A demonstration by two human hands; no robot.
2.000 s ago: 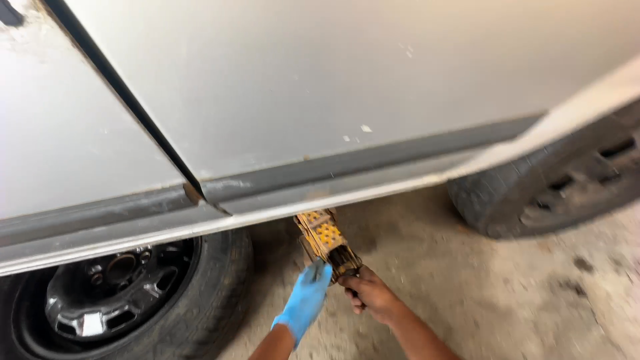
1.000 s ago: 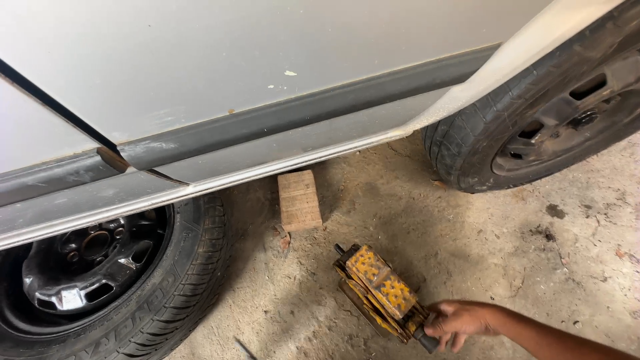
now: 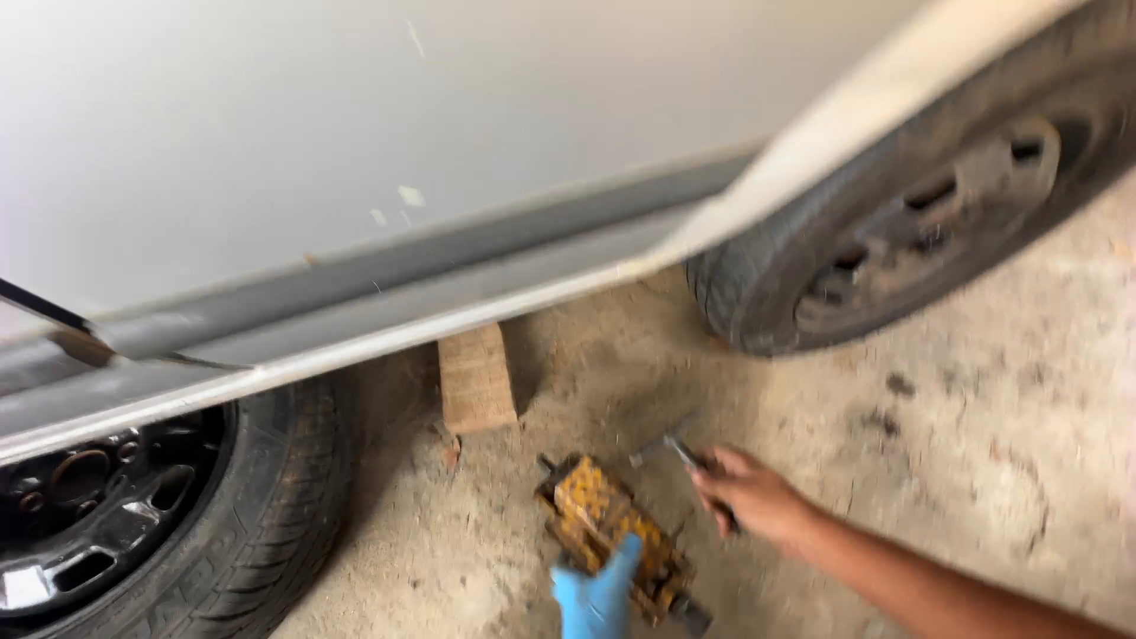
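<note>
My left hand [image 3: 599, 590], in a blue glove, reaches over the near side of a worn yellow scissor jack [image 3: 608, 515], touching it; whether its fingers grip the jack is unclear. The jack lies folded on the concrete floor, its dark end pointing toward the lower right. Bare, my right hand [image 3: 741, 493] holds the dark handle of a hand tool with a metal crosspiece [image 3: 661, 444], blurred and hammer-like, just right of the jack.
Above runs the silver car's sill [image 3: 444, 328]. A wooden block [image 3: 477, 382] lies on the floor partly under it. One tire [image 3: 275, 524] with a black rim lies at lower left; a mounted wheel [image 3: 923, 213] stands at upper right.
The jack, held in both hands by the sill at first, is now on the floor. My right hand has let go of it and holds the tool; my gloved left hand has come back into view.
</note>
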